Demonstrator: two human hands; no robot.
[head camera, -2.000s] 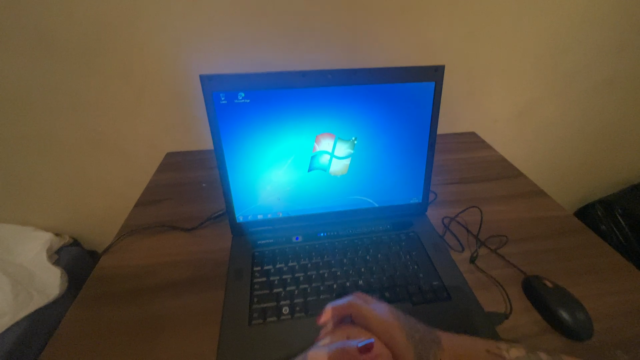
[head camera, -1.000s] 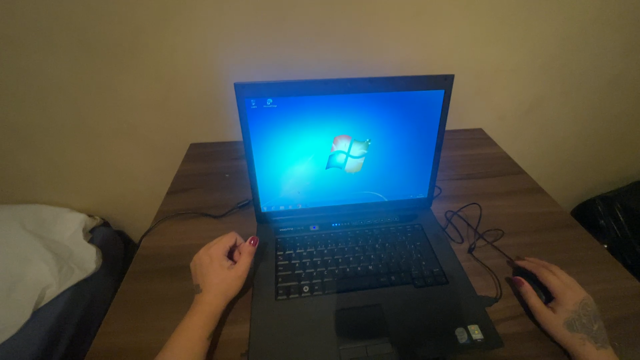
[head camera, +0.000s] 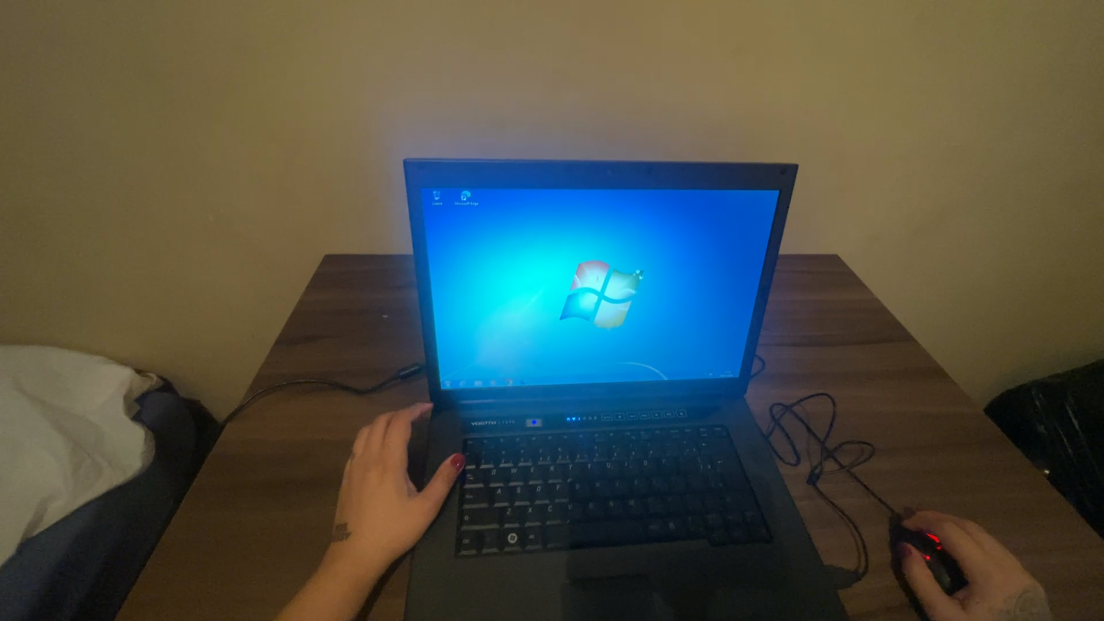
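A dark laptop (head camera: 604, 586) stands unfolded on a wooden table, its screen (head camera: 690, 259) lit with a blue desktop. My left hand (head camera: 388, 483) rests at the left edge of its base, fingers spread, the thumb tip at the left side of the keyboard (head camera: 612, 487). To the right of the laptop, my right hand (head camera: 975, 561) is closed over a black corded mouse (head camera: 940, 556) that glows red. Part of the mouse is hidden under the fingers.
The wooden table (head camera: 336, 328) backs onto a plain wall. A mouse cable (head camera: 828, 457) lies tangled right of the laptop, and a black power cord (head camera: 310, 382) runs off left. White cloth (head camera: 69, 440) lies at the far left, a black plastic bag (head camera: 1061, 431) at the far right.
My hands, together over the laptop two seconds ago, have parted. The right took hold of the mouse. The left, loosely curled beside the laptop a second ago, has spread its fingers onto its edge.
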